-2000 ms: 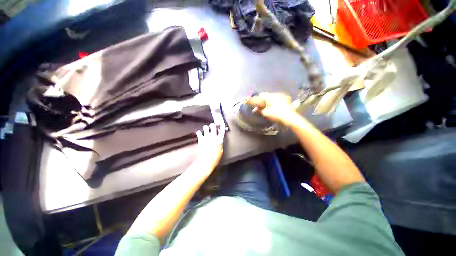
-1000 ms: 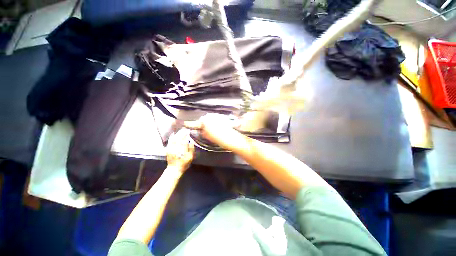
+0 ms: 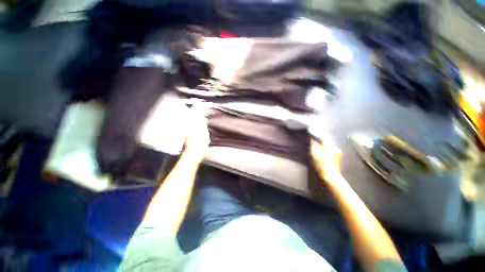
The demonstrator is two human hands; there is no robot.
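Observation:
The frame is blurred. A dark brown garment panel (image 3: 258,137) lies flat near the table's front edge, between my hands. My left hand (image 3: 198,130) is at its left end and my right hand (image 3: 325,154) is at its right end; both seem to hold the ends, fingers blurred. The steam iron (image 3: 391,159) rests on the table to the right of my right hand, not held. A rumpled dark brown bundle (image 3: 282,64) lies behind the panel.
A pressed dark pile (image 3: 130,114) hangs over the table's left edge, with a white board (image 3: 80,149) beside it. A black cloth heap (image 3: 415,79) lies at the back right. A blue bin (image 3: 119,215) is below the table edge at left.
My right hand has let go of the iron, now standing at the right, and has moved to the panel's right end. My left hand stays at the left end. The view has shifted slightly.

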